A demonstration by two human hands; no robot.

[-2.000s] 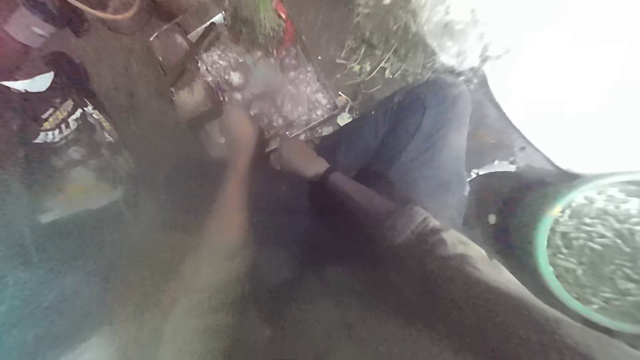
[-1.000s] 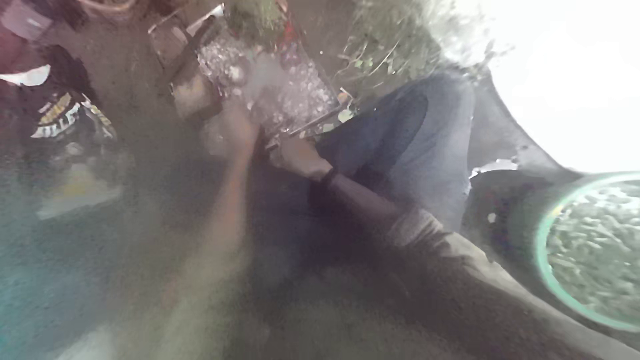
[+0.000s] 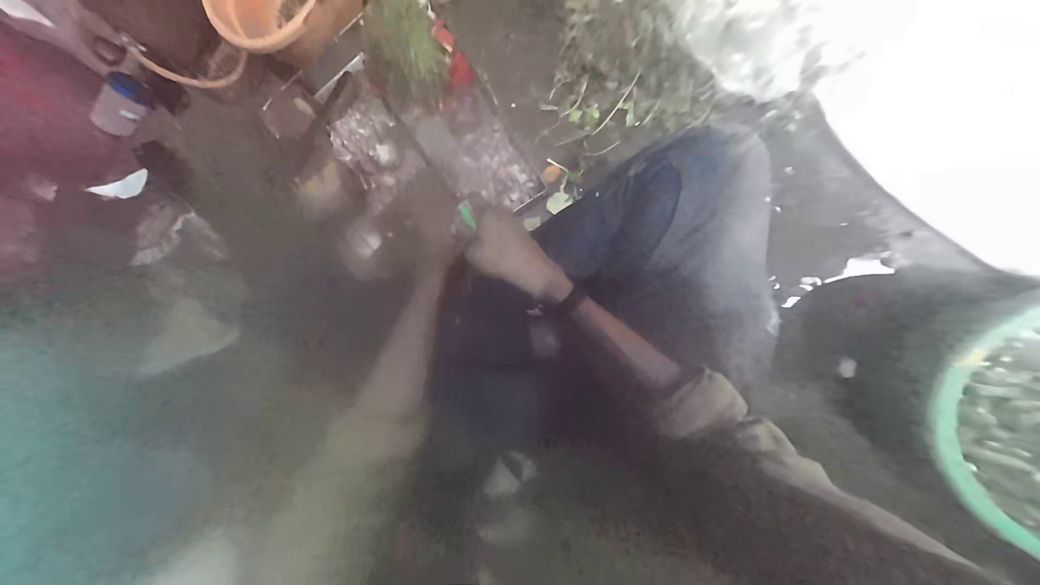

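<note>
The picture is hazy and blurred. My right hand (image 3: 513, 253), with a dark band at its wrist, is closed around something with a small green part (image 3: 466, 216) that shows by its fingers. Close on its left is my left hand (image 3: 426, 215), too smeared to show its fingers or what it holds. Just beyond both hands lies a heap of small, shiny, pale pieces (image 3: 487, 158), perhaps small fish, on a flat surface with a straight edge. A long dark strip crosses this heap and runs down toward my hands.
A green-rimmed basin (image 3: 946, 422) full of small pale things stands at the right. An orange basket (image 3: 260, 36) is at the top left, near a blue-lidded container (image 3: 120, 104). Cut plants (image 3: 605, 97) lie beyond my jeans-clad knee (image 3: 699, 203). Dark red cloth is at the left edge.
The view has shifted so that the orange basket and the blue-lidded container show more at the top left. The green part by my right hand shows now. Both hands remain close together.
</note>
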